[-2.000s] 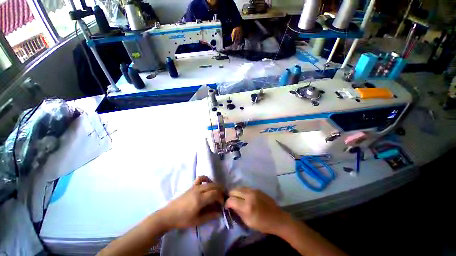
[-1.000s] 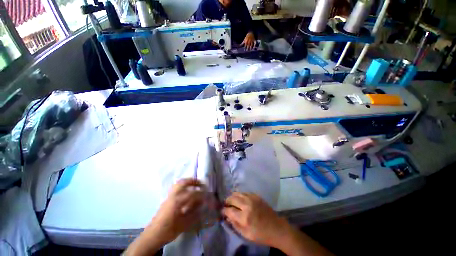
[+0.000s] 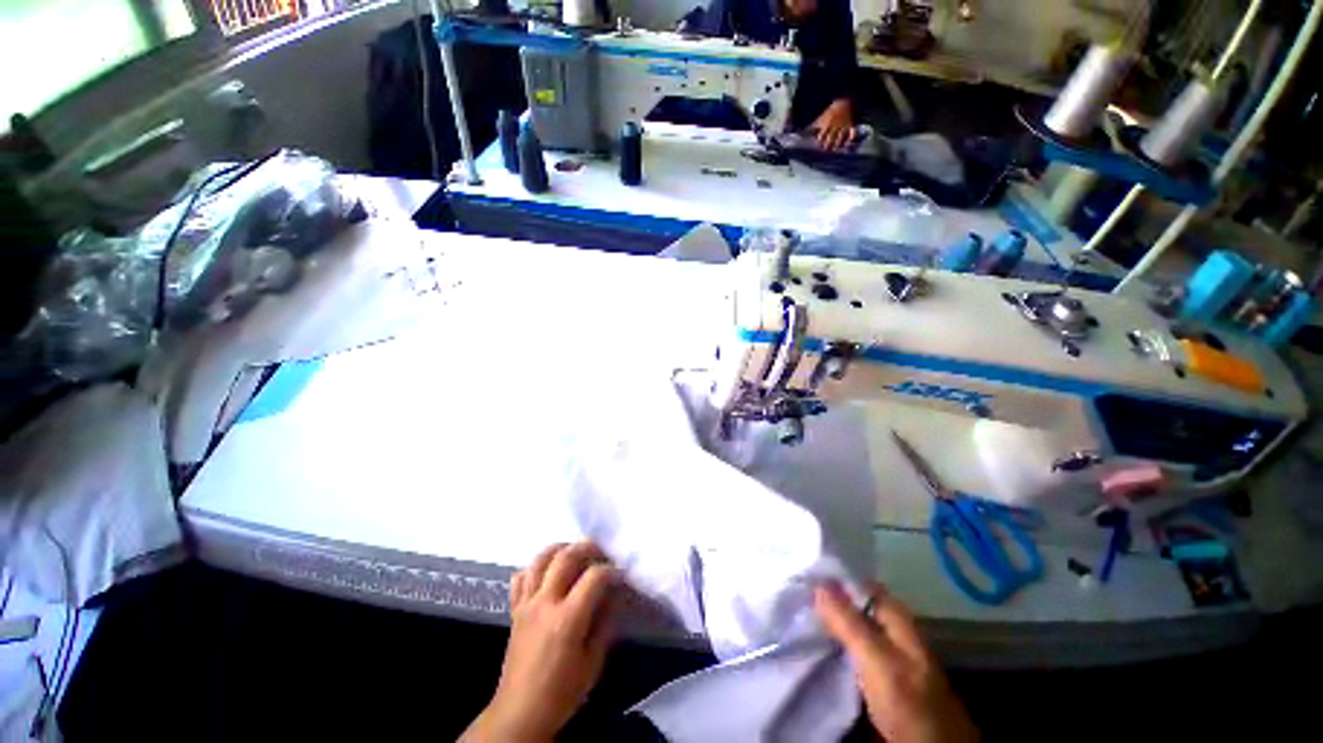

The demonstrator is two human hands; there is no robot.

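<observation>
A pale grey-lilac garment panel (image 3: 726,537) lies bunched from the sewing machine's needle area down over the table's front edge. Its lower corner hangs over the edge. My left hand (image 3: 559,617) is at the panel's left side by the table edge, fingers curled; whether it pinches cloth is unclear. My right hand (image 3: 892,653) grips the panel's right side between thumb and fingers. The white lockstitch machine (image 3: 929,363) stands behind the cloth. Its presser foot area (image 3: 769,414) touches or overlaps the cloth's upper end; the needle cannot be made out.
Blue-handled scissors (image 3: 987,544) lie right of the cloth. A pink item (image 3: 1135,482) and a blue pen (image 3: 1111,549) lie farther right. A clear plastic bag (image 3: 269,240) and hanging cloth pieces (image 3: 87,494) are at left. A person's hand (image 3: 834,125) is at the machine opposite.
The view has swung left, so things appear farther right. The panel's folded bands are no longer visible and the cloth is turned over or bunched. My hands have moved apart.
</observation>
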